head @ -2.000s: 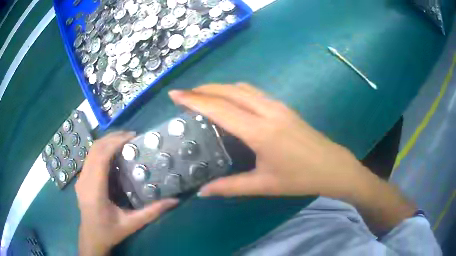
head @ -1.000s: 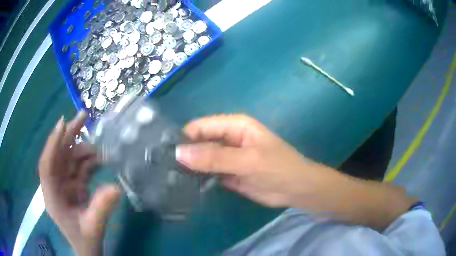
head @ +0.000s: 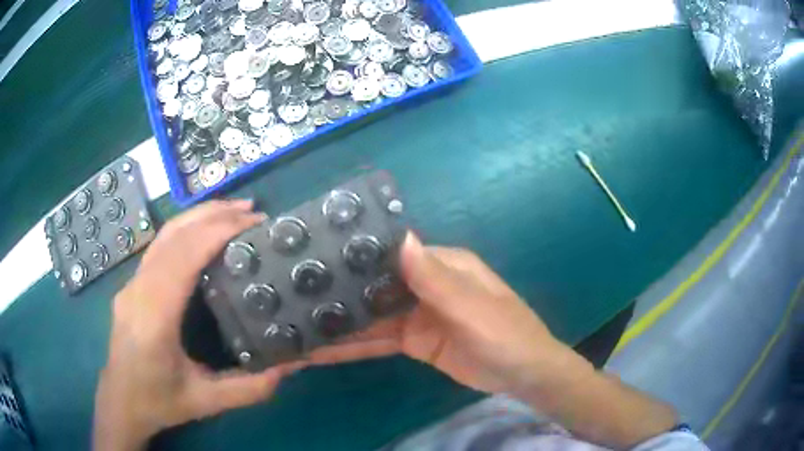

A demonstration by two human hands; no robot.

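Note:
A grey nine-pocket fixture plate (head: 284,282) is held a little tilted in front of me, with a round metal disc seated in each pocket. My left hand (head: 167,326) grips its left end, fingers behind the top left corner and thumb along the lower edge. My right hand (head: 467,317) holds its right end, with the thumb at the right edge and the fingers under the lower edge. The blue parts tray (head: 331,132), heaped with loose silver round discs (head: 264,66), stands just beyond the plate.
A second filled fixture plate (head: 99,225) lies at the left, on the white line. A cotton swab (head: 606,190) lies to the right on the green surface. A clear plastic bag (head: 736,66) is at the top right. A dark fixture (head: 11,401) is cut off at the left edge.
The held plate was blurred and turned a second ago; now its disc side faces me, with both hands at its ends. My left hand has closed on its left end. The camera view has shifted.

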